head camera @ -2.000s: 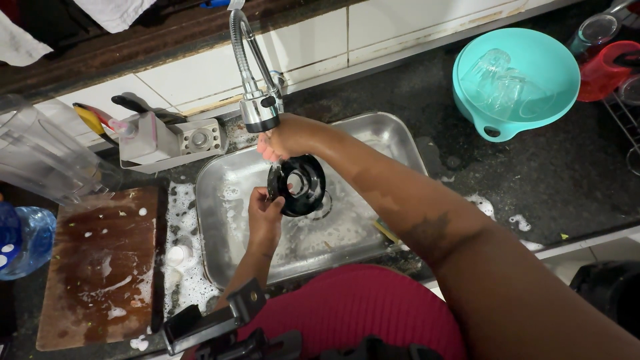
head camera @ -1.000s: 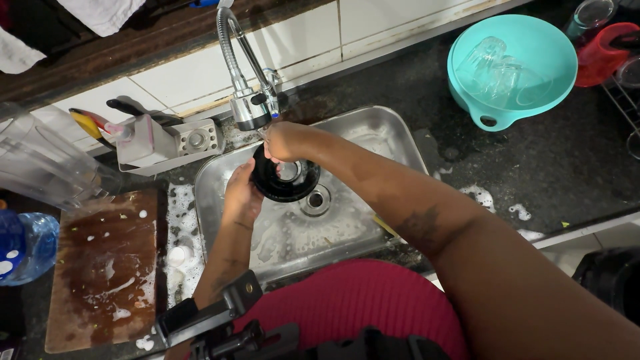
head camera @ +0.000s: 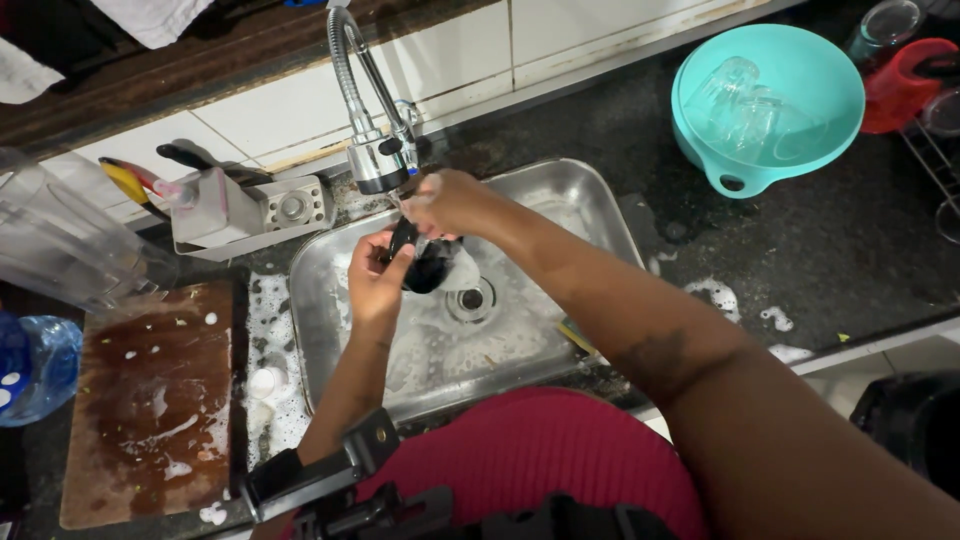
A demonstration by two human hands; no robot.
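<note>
My left hand [head camera: 377,281] grips a round black part [head camera: 426,268], perhaps a lid, by its edge over the steel sink [head camera: 600,225]. Water runs from the chrome faucet head [head camera: 375,169] onto it. Right under the faucet, my right hand [head camera: 444,204] is at the part's upper side, wet, its fingers bent; whether it grips the part cannot be told. Suds slide off the part near the drain [head camera: 471,298]. A sponge [head camera: 576,335] lies at the sink's right side, partly hidden by my right forearm.
A turquoise bowl [head camera: 821,90] with clear glasses stands right of the sink, beside a red cup [head camera: 896,94]. On the left are a wet wooden cutting board [head camera: 150,405], a clear pitcher [head camera: 67,232], a caddy [head camera: 247,244] with a soap bottle, and a blue bottle [head camera: 49,367].
The black part has turned from showing its round open face to a steeper tilt, with suds running off it. My left hand has moved a little away from the sink's left edge.
</note>
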